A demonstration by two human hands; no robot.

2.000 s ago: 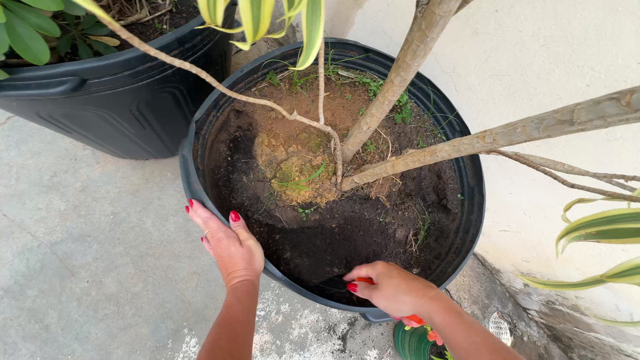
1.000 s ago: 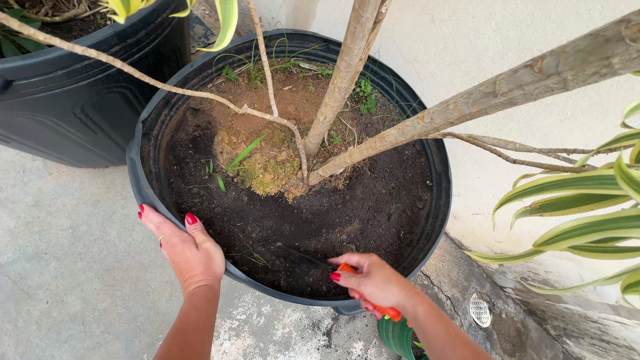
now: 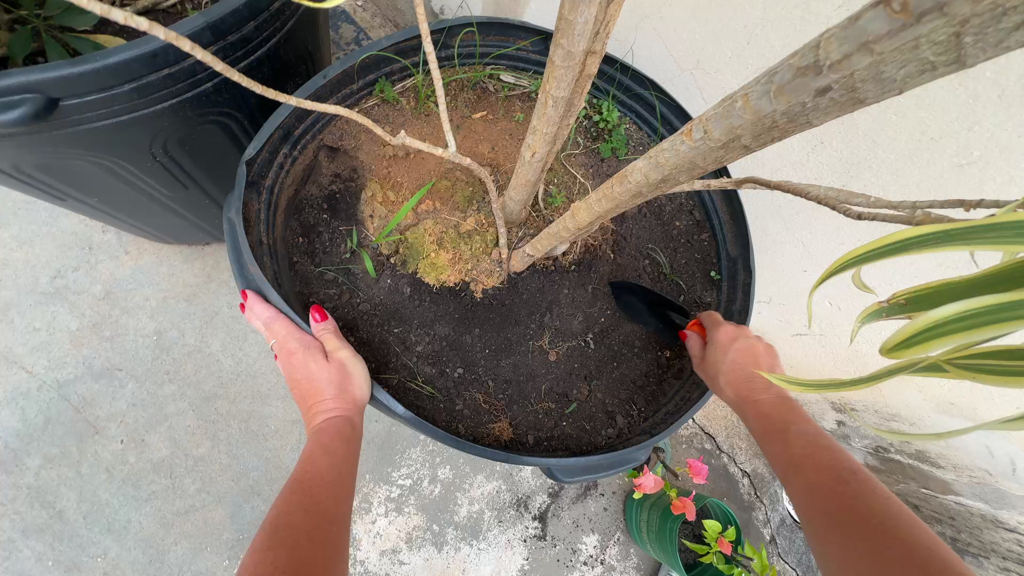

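A large black plastic pot [image 3: 490, 461] holds dark soil [image 3: 480, 352] and a plant with several woody stems [image 3: 640, 180]. On the pot's left front rim rests my left hand [image 3: 316, 364], its thumb over the edge and its fingers along the outside. My right hand [image 3: 732, 356], inside the right side of the rim, is closed on the orange handle of a garden trowel [image 3: 646, 310]. The trowel's black blade lies at the soil surface, right of the stems. Small green weeds [image 3: 608, 128] and a yellowish mossy patch [image 3: 448, 244] show around the stem bases.
Another black pot [image 3: 136, 144] stands at the upper left. A green pot [image 3: 656, 524] with pink flowers is below the big pot's front right. Striped leaves [image 3: 952, 304] hang at the right, before a pale wall [image 3: 832, 136]. Concrete floor [image 3: 120, 360] lies at the left.
My right hand has moved the trowel from the front part of the soil to the right side, and its blade shows more now. My left hand stays on the rim.
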